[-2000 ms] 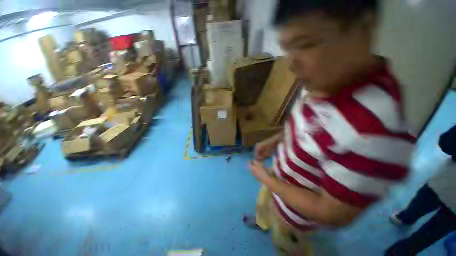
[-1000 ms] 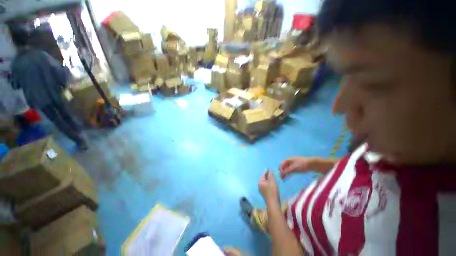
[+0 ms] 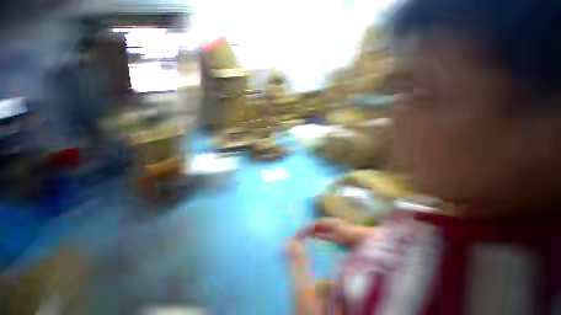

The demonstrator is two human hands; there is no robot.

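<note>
The head view is strongly blurred. Neither of my hands can be made out. A pale edge [image 3: 175, 311], which may be the sheet of paper, shows at the bottom edge of the picture. No phone can be seen. A person in a red and white striped shirt [image 3: 393, 271] stands very close on the right, with both hands raised in front of the body.
Blurred brown cartons [image 3: 227, 92] are piled at the back and right. An open carton [image 3: 350, 200] lies beside the person. An orange base, perhaps a pallet truck [image 3: 163, 169], stands left of centre. A dark blurred figure [image 3: 83, 92] is at the left. Blue floor [image 3: 246, 246] shows between.
The view has swung left, so the cartons have shifted. The paper has dropped to the bottom edge. The phone and the fingers beside it have left the picture.
</note>
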